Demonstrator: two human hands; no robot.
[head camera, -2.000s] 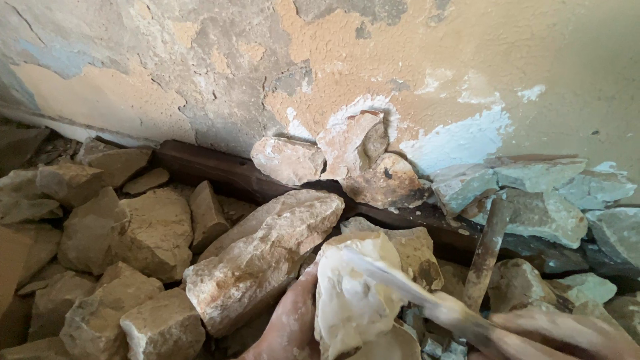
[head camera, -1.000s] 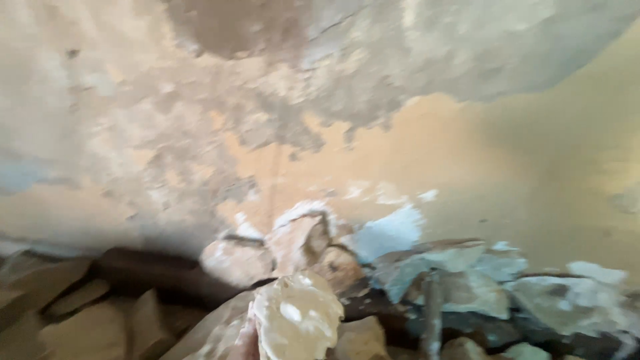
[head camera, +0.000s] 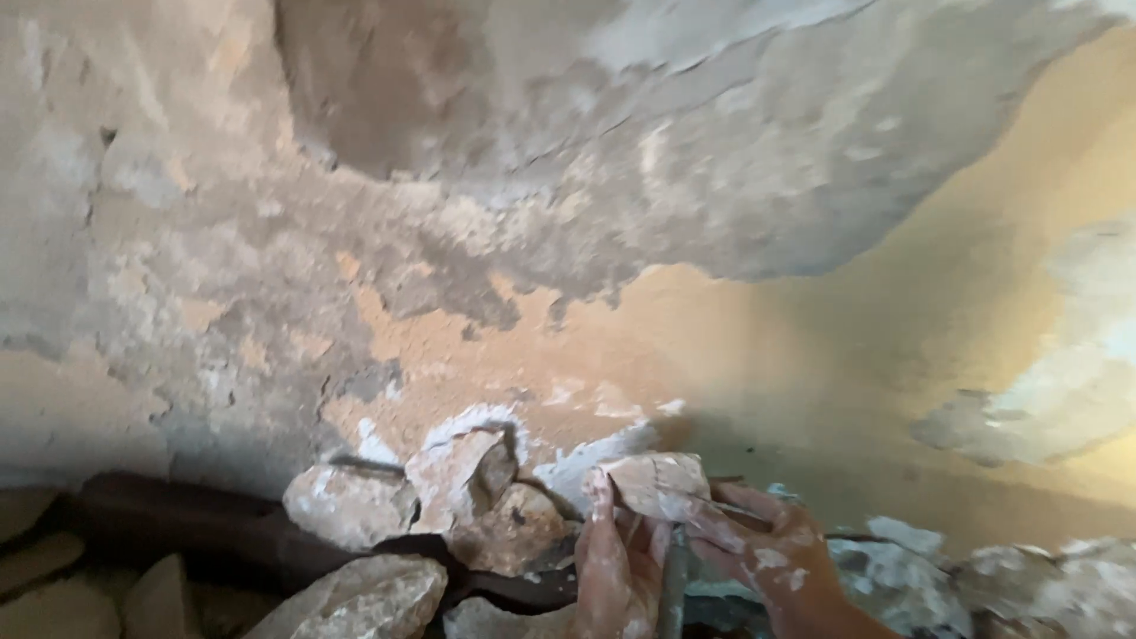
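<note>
Both hands are raised against the lower wall and grip one pale rough stone (head camera: 657, 484) between them. My left hand (head camera: 612, 564) has its thumb and fingers on the stone's left side and underside. My right hand (head camera: 763, 550) holds the right side, and a thin blade-like tool (head camera: 741, 509) shows between its fingers; most of the tool is hidden. Both hands are smeared with white paste. Left of them, several stones (head camera: 461, 484) stand against the wall with white paste (head camera: 484, 414) around their upper edge. A narrow upright bar (head camera: 674, 581) stands just below the held stone.
The wall (head camera: 550, 355) has peeling plaster and a white smear (head camera: 586, 457) near the hands. A dark ledge or beam (head camera: 195, 532) runs along its foot at the left. Loose stones (head camera: 373, 595) lie in front, and paste-marked stones (head camera: 896, 581) line the wall at right.
The paste-covered stone, held low in front two seconds ago, is now up at the wall, right of the set stones, with both hands on it. The view has tilted up the wall.
</note>
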